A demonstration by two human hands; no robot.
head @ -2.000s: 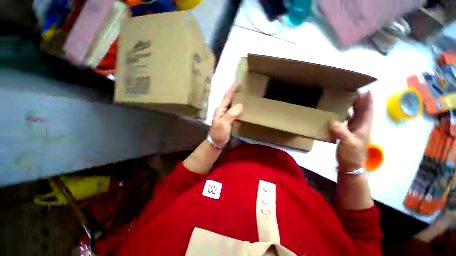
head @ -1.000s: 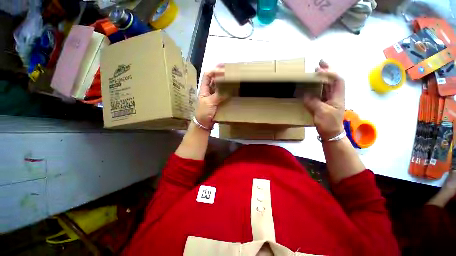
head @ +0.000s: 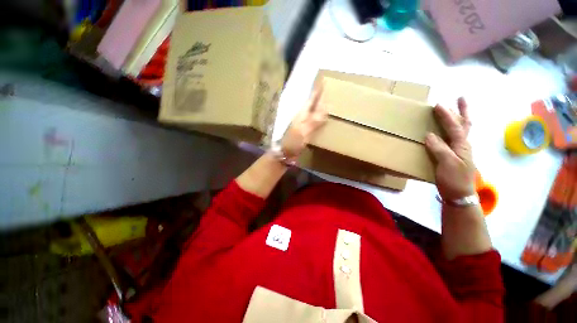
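Observation:
A small carton (head: 373,129) sits in front of me on the white table with its two long flaps folded inward; a narrow dark slit shows between them. A flat brown carton blank (head: 354,171) lies under it. My left hand (head: 302,129) is on the carton's left end, slightly blurred. My right hand (head: 453,151) holds the right end, its fingers on the top edge and flaps. The orange end of the tape gun (head: 487,192) shows beside my right wrist, which hides the rest.
A larger printed carton (head: 215,72) stands at the left. A yellow tape roll (head: 527,135) and orange-and-black packages (head: 549,221) lie at the right. A pink notebook (head: 484,22) and teal bottle (head: 400,14) are at the back. Part of another person's hand (head: 560,289) shows at lower right.
The carton was open with a dark inside; its long flaps are now folded down over the opening. Both hands stay at its ends. The view has swung.

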